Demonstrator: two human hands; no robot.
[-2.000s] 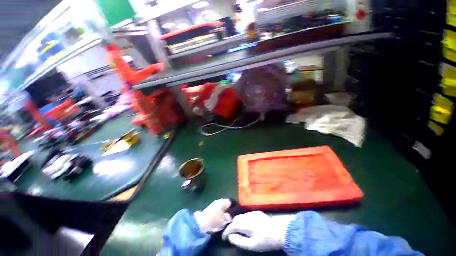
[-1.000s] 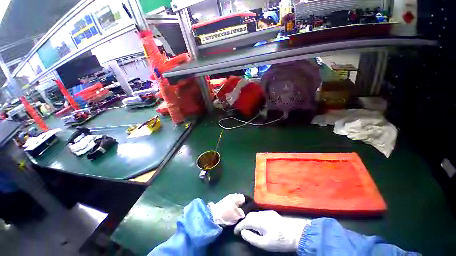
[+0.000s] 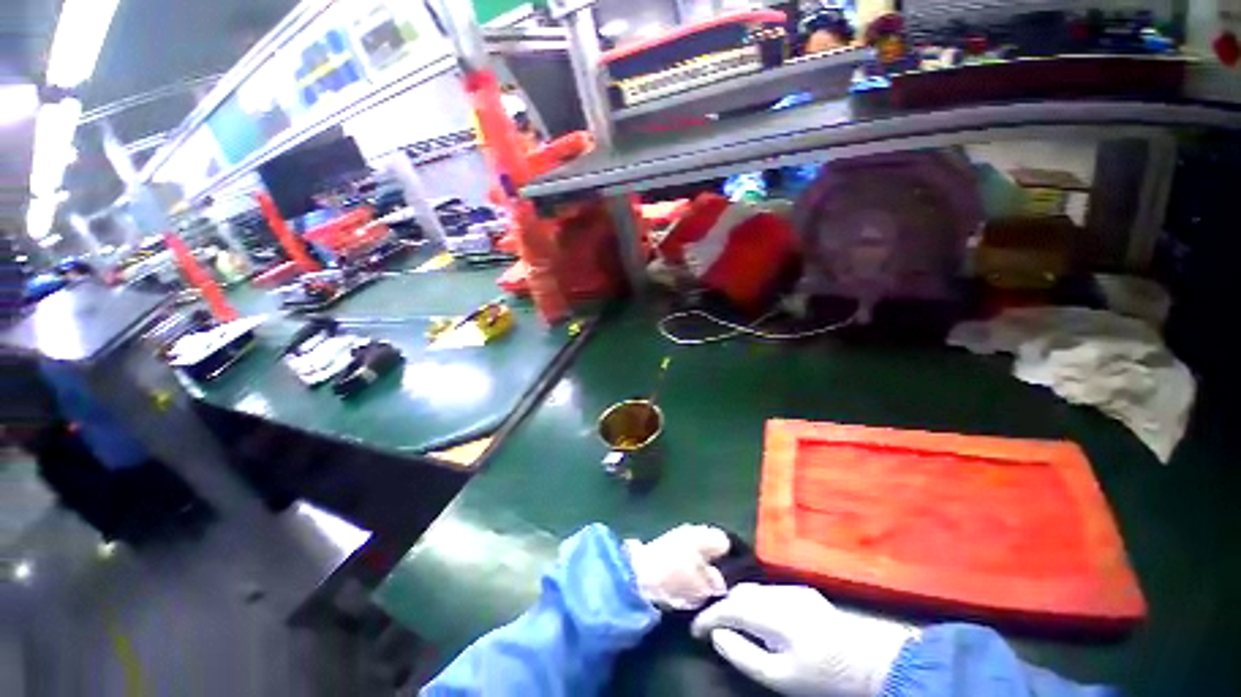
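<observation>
My left hand, in a white glove, rests on the green mat with its fingers curled. My right hand, also in a white glove, lies close beside it with thumb and fingers bent. A small dark thing shows at the fingers of my left hand; whether it is held or part of a glove is unclear. A red-orange board fixture lies flat just beyond my right hand, with no board in its recess. A brassy metal cup with a thin stick stands beyond my left hand.
A white cable, a round fan and a crumpled white cloth are at the bench rear, below a shelf edge. A neighbouring bench on the left holds gloves. Dark boxes stand at far right.
The view has turned left, so the bench, fixture and cup appear further right. Both hands keep about the same pose, close together beside the fixture.
</observation>
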